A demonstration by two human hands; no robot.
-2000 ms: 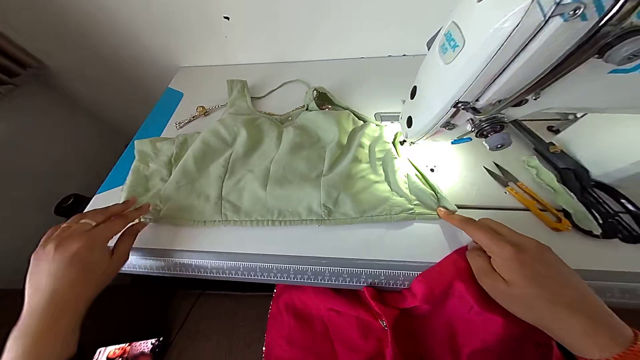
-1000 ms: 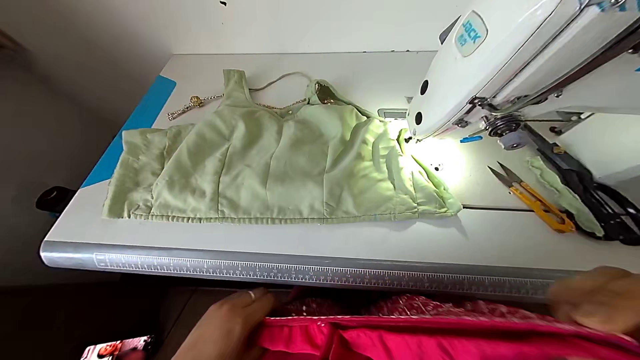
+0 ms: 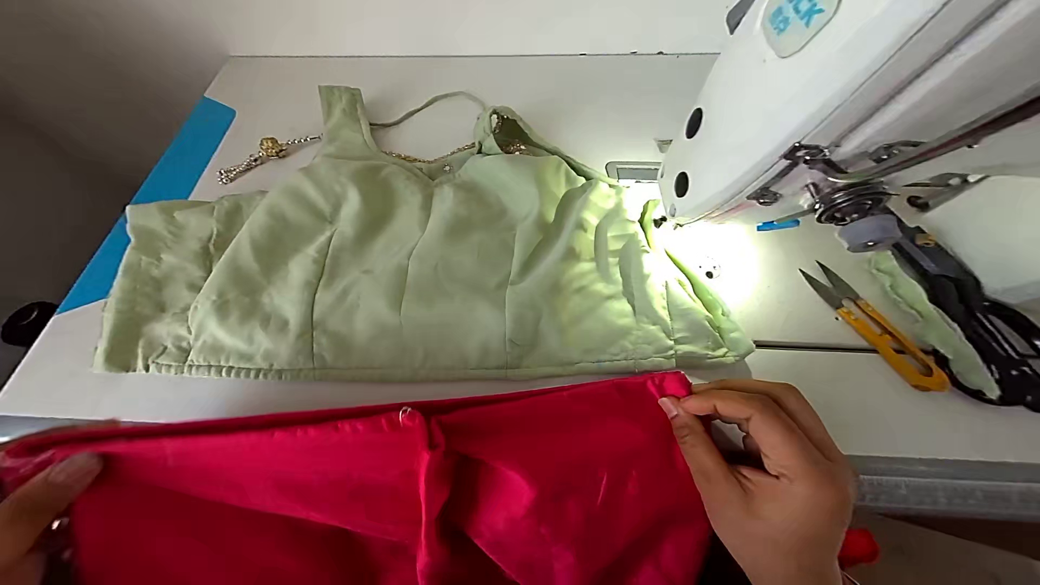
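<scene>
My left hand (image 3: 41, 504), partly cut off at the left edge, grips one end of a red fabric garment (image 3: 552, 471). The garment's other top corner is pinched between the thumb and fingers of my right hand (image 3: 756, 463). Its upper edge is stretched between both hands, along the table's front edge, with a small hook or thread loop near the middle. Just beyond it a light green sewn bodice (image 3: 374, 268) lies flat, a cord and beaded trim at its neckline. The bodice's right side lies beside the lit needle area of the white sewing machine (image 3: 796, 106).
Yellow-handled thread snips (image 3: 886, 337) and black-handled scissors (image 3: 975, 325) lie at the right, with a green fabric scrap (image 3: 934, 325) by them. A beaded tassel (image 3: 268, 150) rests behind the bodice. Blue covering (image 3: 183, 154) marks the table's left edge. A metal ruler strip (image 3: 942, 487) runs along the front.
Both hands have left the green bodice, which they touched two seconds ago. The red garment has come up from below the table edge and is now spread between them. The view has moved closer.
</scene>
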